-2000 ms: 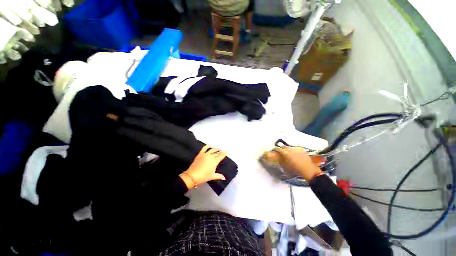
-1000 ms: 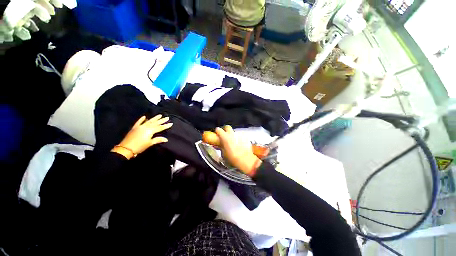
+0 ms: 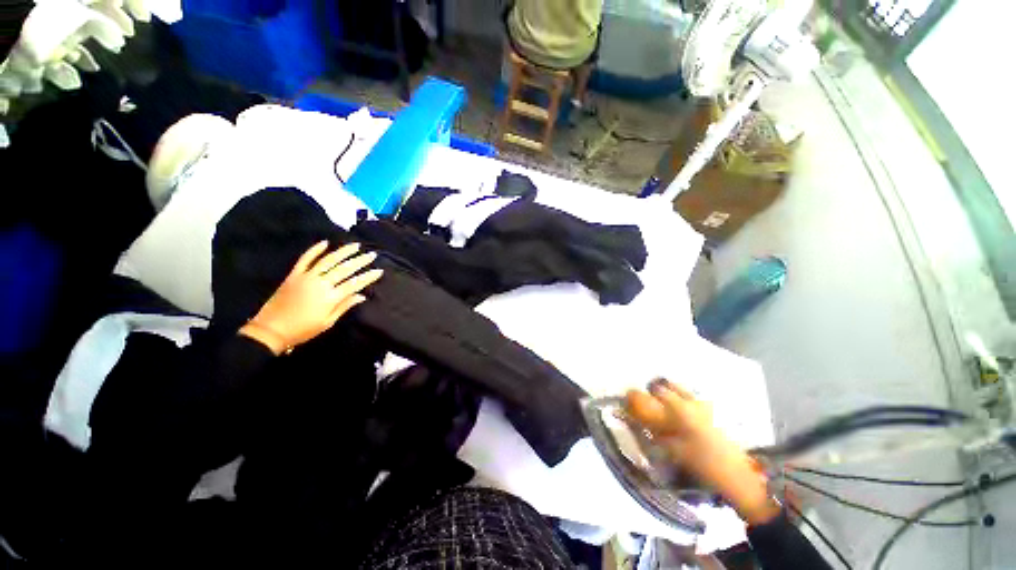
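Observation:
The black garment (image 3: 279, 412) covers the near left and middle of the table. Its sleeve (image 3: 479, 345) runs out flat towards the lower right over the white table cover (image 3: 546, 323). My left hand (image 3: 314, 296) lies with fingers spread on the upper part of the sleeve. My right hand (image 3: 696, 445) grips the steam iron (image 3: 629, 457), partly blurred. The iron's pointed silver front is at the sleeve's cuff end; whether it touches the cloth is hard to tell.
A blue base bar (image 3: 407, 145) stands at the table's far side. A cream padded lump (image 3: 189, 156) is at the far left corner. Hose and cables (image 3: 880, 423) hang at right. Beyond are a person on a wooden stool (image 3: 531, 106), a fan (image 3: 741, 50) and a cardboard box (image 3: 730, 189).
My right hand has moved the iron from the middle of the sleeve down to its cuff end at the lower right. My left hand stays in nearly the same spot on the garment.

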